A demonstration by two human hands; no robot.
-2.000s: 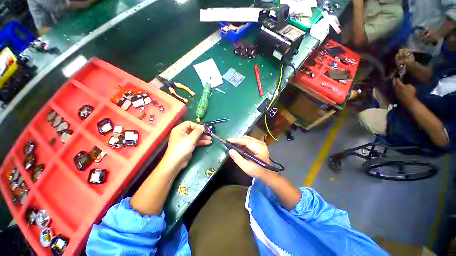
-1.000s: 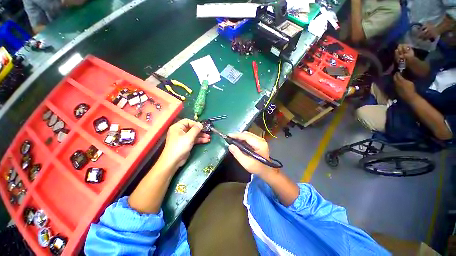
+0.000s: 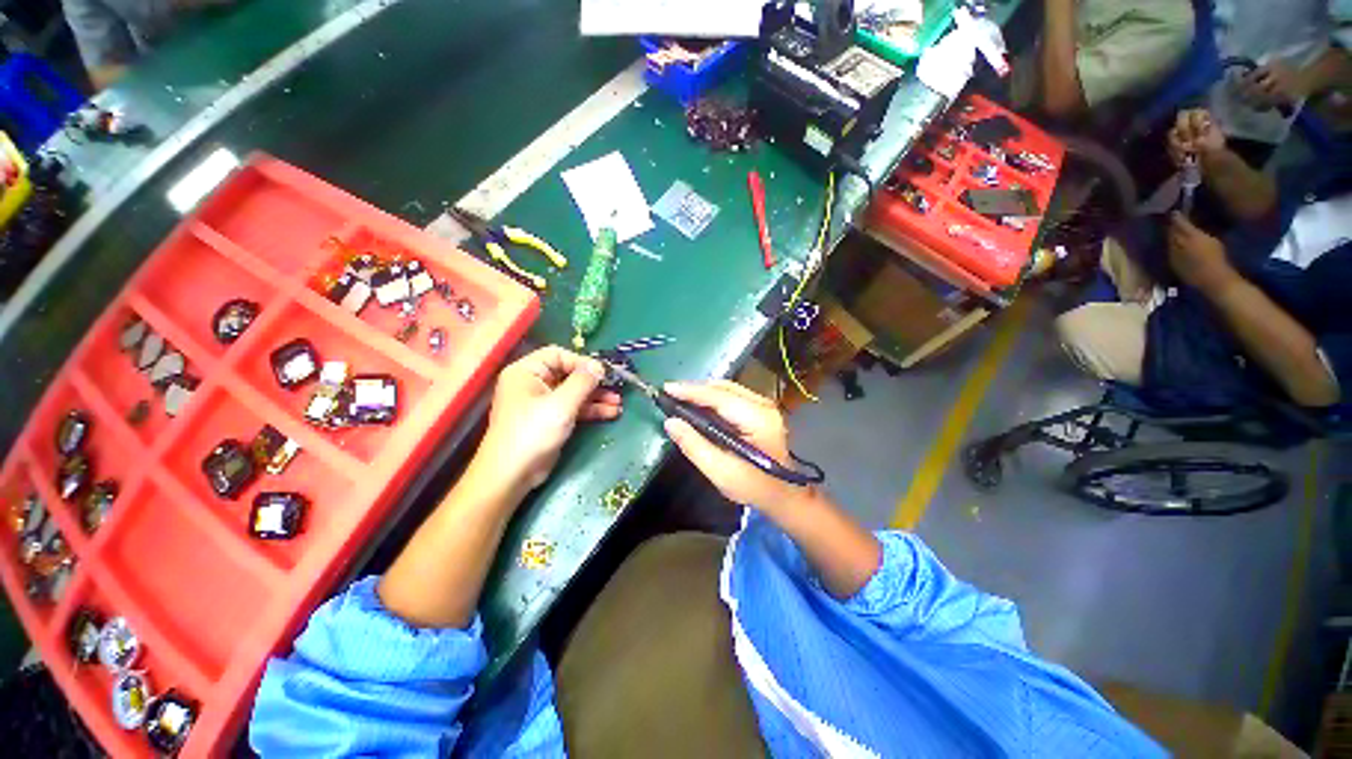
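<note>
My left hand [image 3: 544, 408] pinches a small dark module [image 3: 610, 374] between thumb and fingers above the bench edge. The module is mostly hidden by the fingers. My right hand [image 3: 733, 442] holds a slim black pen-like tool [image 3: 727, 433] like a pen, with its metal tip at the module and a black cord loop at its rear end. I cannot tell whether the tip touches. A green-handled tool [image 3: 595, 285] lies on the bench just beyond my left fingers. A thin dark tool [image 3: 644, 344] lies next to the module.
A red compartment tray [image 3: 363, 498] with housings and small parts stands at left. Yellow-handled pliers [image 3: 522, 255], white paper [image 3: 607, 194], a small clear bag [image 3: 685, 209] and a red stick [image 3: 761, 218] lie beyond. A black box [image 3: 820, 101] stands farther back. A person sits in a wheelchair [image 3: 1171, 467] at right.
The view has shifted slightly, so the bench things sit a little farther left and up. Both hands keep nearly the same pose, with the black tool still at the module.
</note>
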